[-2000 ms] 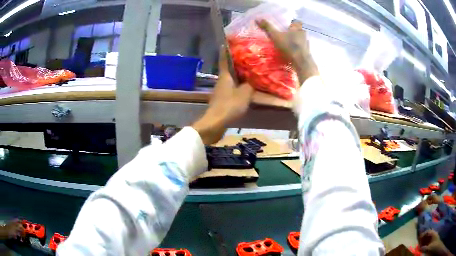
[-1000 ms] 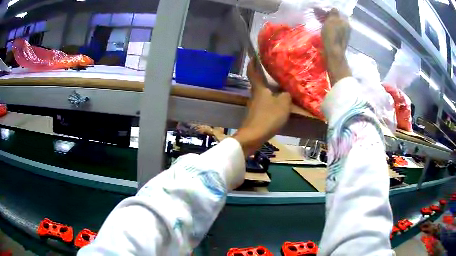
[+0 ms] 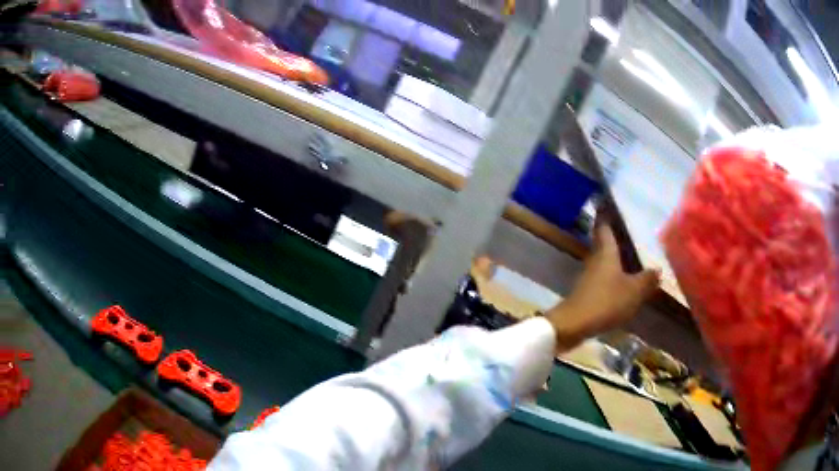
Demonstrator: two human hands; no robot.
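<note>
A clear plastic bag full of orange-red parts hangs close to the camera at the right edge, clear of the shelf. My left hand reaches to the upper shelf, its fingers and thumb around the lower edge of a thin upright panel. A printed sheet shows just right of the panel. My right hand is not in view; what holds the bag is hidden or outside the picture.
A grey post stands left of my left hand. A blue bin sits on the shelf. Orange controller shells lie on the green belt. A cardboard box of orange parts is at lower left.
The view has turned left and tilted. The bag has come off the shelf, nearer to the camera. My right hand has left the picture; my left hand stays at the panel.
</note>
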